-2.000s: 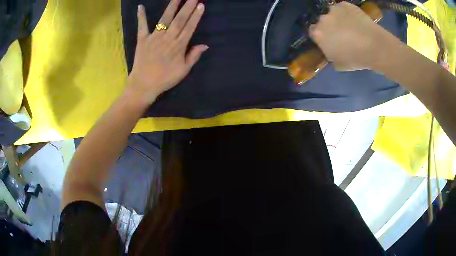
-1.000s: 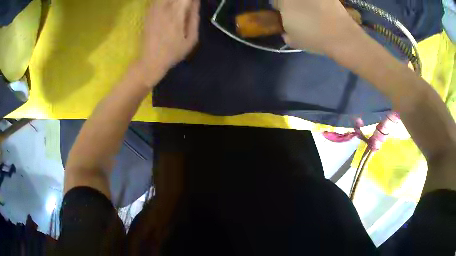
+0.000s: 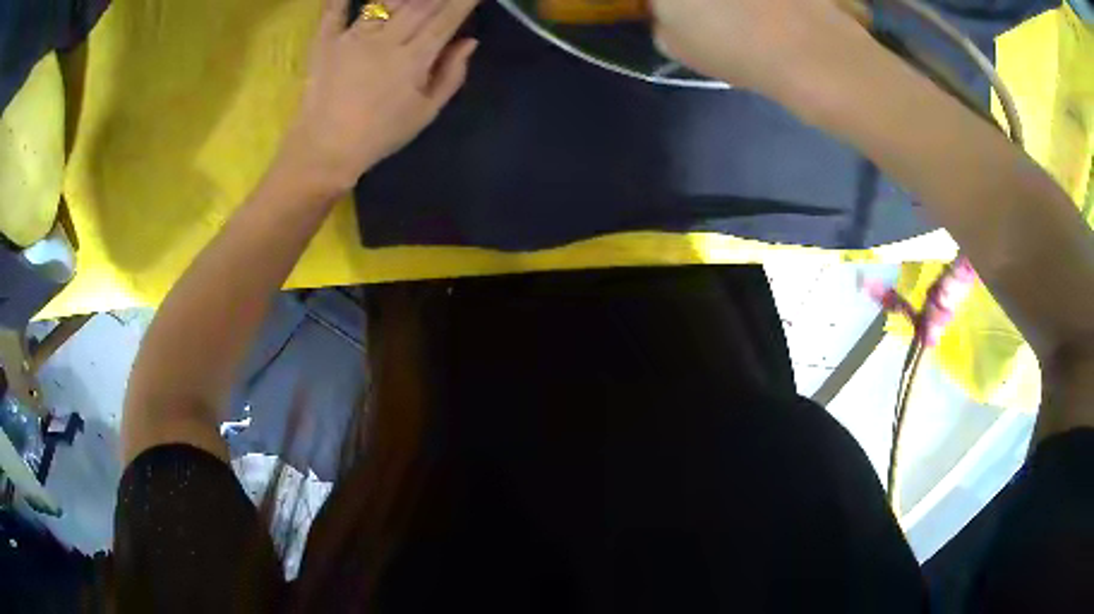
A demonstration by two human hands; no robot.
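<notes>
A dark navy garment (image 3: 576, 156) lies flat on the yellow table cover (image 3: 204, 132). The steam iron (image 3: 624, 60), dark with a pale metal rim and an orange-brown handle, rests on the garment at the top edge, partly cut off. My right hand (image 3: 732, 30) is closed on its handle; the fingers are mostly out of frame. My left hand (image 3: 390, 84), with a gold ring, lies palm down at the garment's left edge, thumb apart, fingertips cut off by the top edge. It holds nothing that I can see.
Pink wrapping (image 3: 942, 300) is knotted on the hose (image 3: 906, 408) at the right, below my right forearm. A yellow cloth (image 3: 990, 354) hangs there. Dark cloth (image 3: 300, 384) hangs below the table at lower left. A yellow oval piece (image 3: 32, 150) and dark cloth are at the far left.
The iron has moved left and up in view with my right hand. My left hand, curled and blurred one second ago, is spread flat again. The pink wrapping has come into view at the right.
</notes>
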